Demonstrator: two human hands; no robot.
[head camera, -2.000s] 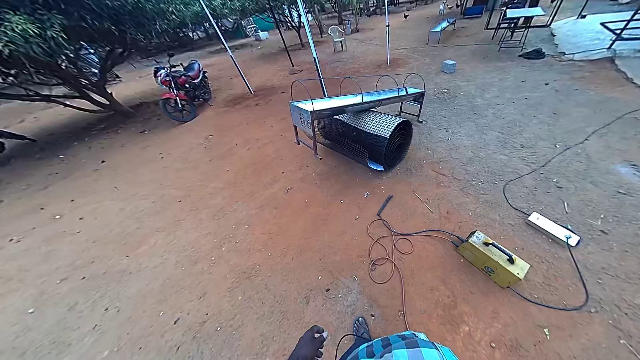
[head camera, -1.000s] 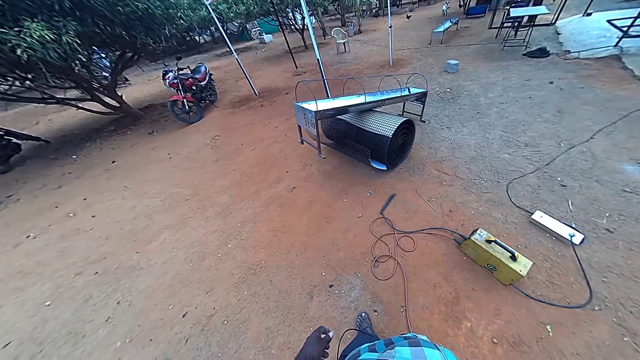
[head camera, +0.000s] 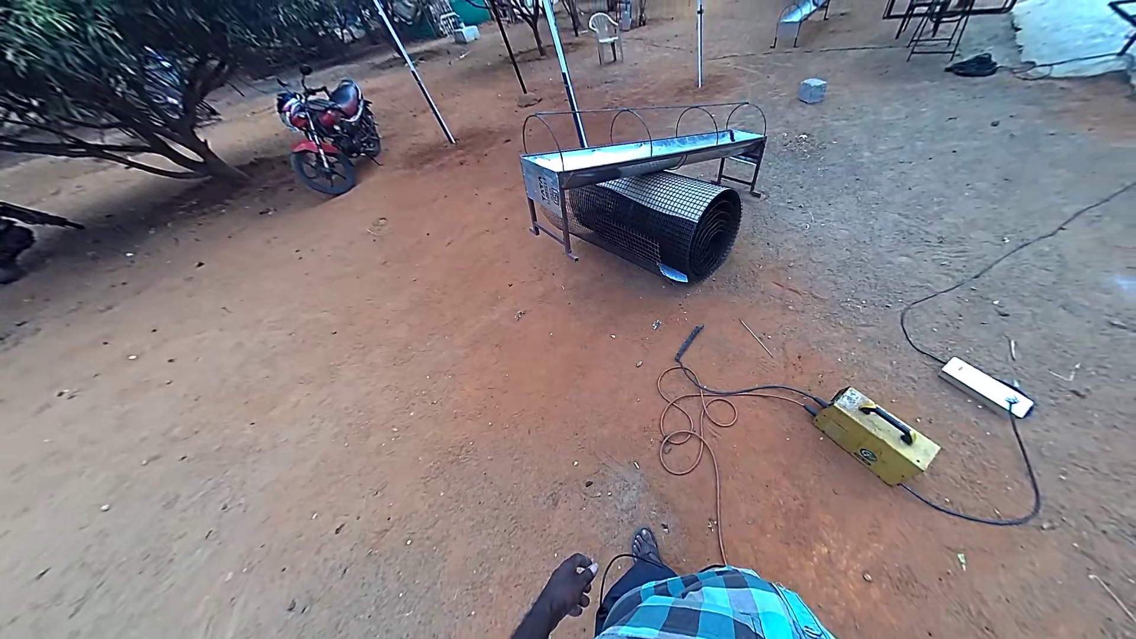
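Observation:
My left hand (head camera: 570, 586) hangs low beside the blue checked shirt (head camera: 719, 608), with its fingers curled; whether it holds anything small is unclear. A thin dark cable bends close to it, near my sandalled foot (head camera: 647, 543). My right hand is out of view. On the ground ahead, a reddish-brown cable (head camera: 715, 479) lies in loops and runs towards my body. A yellow portable welding machine (head camera: 874, 437) with a black handle stands to the right. From it a black cable leads to what looks like an electrode holder (head camera: 689, 343).
A white power strip (head camera: 987, 387) lies right of the machine. Ahead, a metal trough on legs (head camera: 648, 153) stands over a roll of dark mesh (head camera: 666, 222). Slanted poles (head camera: 417, 75), a motorcycle (head camera: 328, 133), a plastic chair (head camera: 606, 35) and a grey block (head camera: 812, 90) are farther off.

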